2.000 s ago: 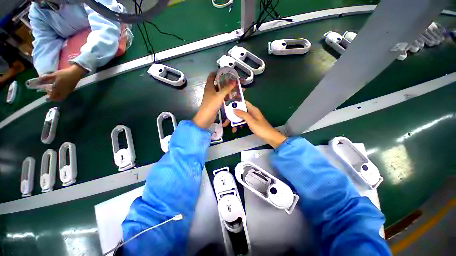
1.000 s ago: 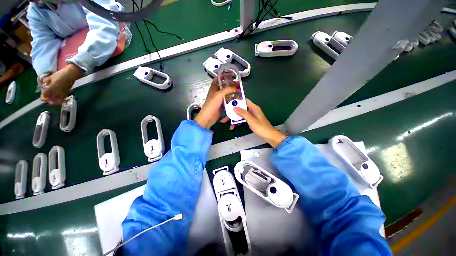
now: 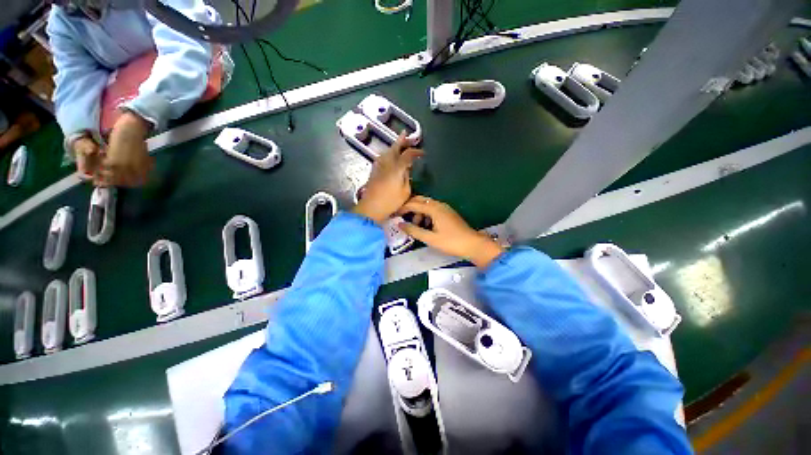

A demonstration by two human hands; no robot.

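A white housing shell (image 3: 397,235) lies low over the belt's near edge, mostly hidden by my hands. My left hand (image 3: 388,180) is above it with the fingers apart and no part visible in them. My right hand (image 3: 442,233) has thumb and fingers at the shell's near end; whether they grip it is hidden. A parts holder housing (image 3: 473,333) and a long narrow housing (image 3: 411,369) lie below my hands. A spare housing (image 3: 633,289) lies at the right on the white sheet (image 3: 204,378).
The green conveyor belt (image 3: 298,200) carries several white shells, with two side by side (image 3: 378,126) just beyond my left hand. A slanting grey post (image 3: 614,111) stands at the right. A person in light blue sleeves (image 3: 169,80) works at the upper left. A white cord (image 3: 276,405) crosses my left sleeve.
The shell held up between both hands is now down at the belt's near edge. My left hand has come off it and my right hand has moved lower. The belt shells have shifted left.
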